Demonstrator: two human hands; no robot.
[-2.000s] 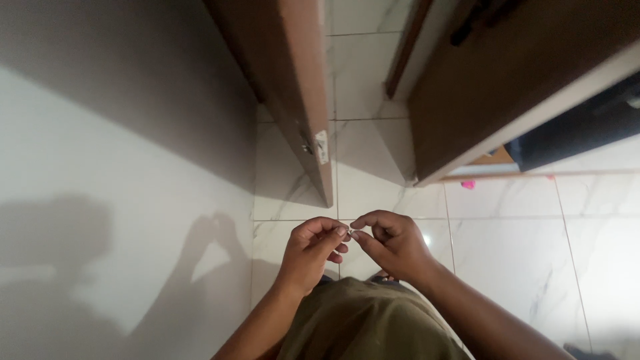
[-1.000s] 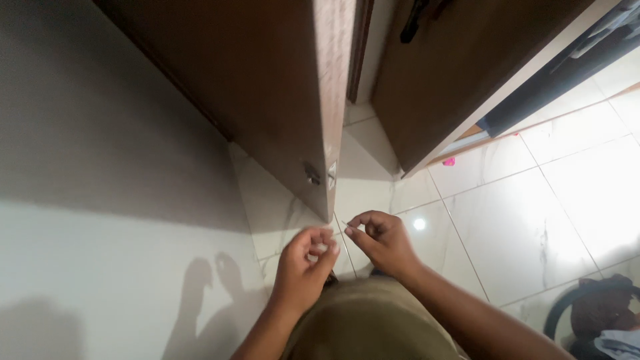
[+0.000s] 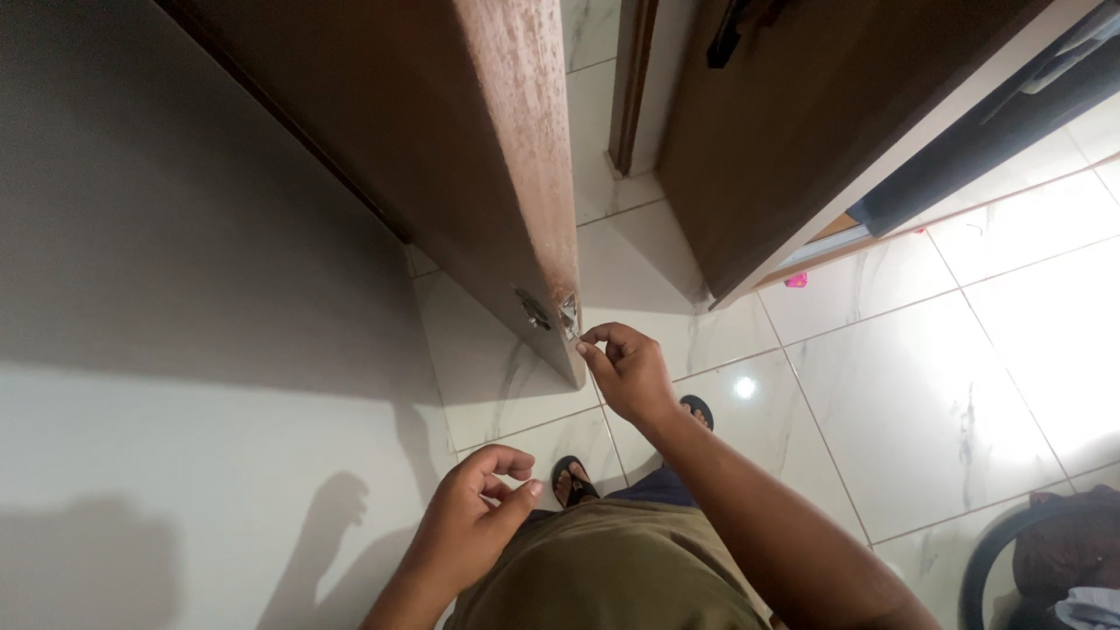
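Observation:
My right hand [image 3: 626,367] pinches a small thin piece, too small to make out, between thumb and forefinger. Its fingertips are at the edge of a brown wooden door [image 3: 525,175], beside the metal latch fitting [image 3: 569,313] set in that edge. On the door's face, just left of the latch, is a round metal fitting [image 3: 532,309]. My left hand [image 3: 481,507] hangs lower and to the left, in front of my body, its fingers curled and apart with nothing seen between them.
A pale wall [image 3: 219,446] stands at the left. To the right is an open wooden cabinet door [image 3: 752,131] with a black handle [image 3: 724,39]. A pink scrap [image 3: 796,280] lies on the tiled floor [image 3: 927,394]. Dark cloth [image 3: 1063,551] sits at lower right.
Two seconds ago both hands were together at the fingertips; they have parted. My right hand has reached the latch in the door's edge, while my left hand stays back, lower down.

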